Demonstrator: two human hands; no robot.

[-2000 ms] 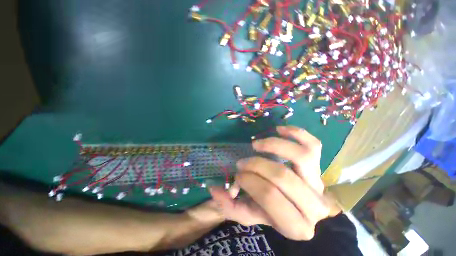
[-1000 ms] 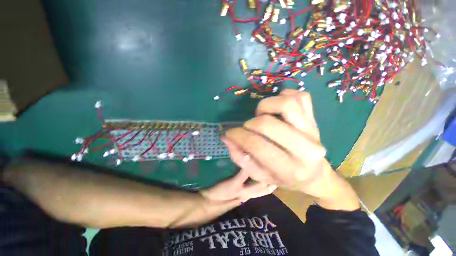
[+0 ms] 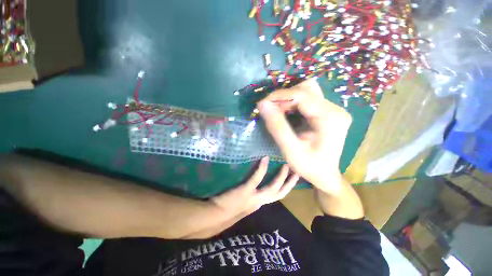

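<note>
The clear-grey perforated strip [image 3: 189, 144] lies on the green mat, with brass modules [image 3: 162, 110] in a row along the left part of its far edge. Their red leads and white connectors trail over the strip and past its left end. My right hand [image 3: 313, 132] is above the strip's right part, thumb and finger pinched on a small brass module [image 3: 255, 114] with a red lead along the fingers. My left hand [image 3: 256, 191] is at the strip's near edge, fingers spread and fingertips touching it; its thumb is not clearly visible.
A loose pile of modules [image 3: 356, 48] lies at the upper right, beside a cardboard sheet [image 3: 385, 126] and crumpled clear plastic [image 3: 453, 48]. An open cardboard box [image 3: 19, 81] with similar parts is at the upper left. The green mat [image 3: 167, 48] lies beyond the strip.
My hands, close together a second ago, are now apart. My left fingers have spread at the strip's near edge. My right hand now shows a module at its fingertips. The camera view has shifted.
</note>
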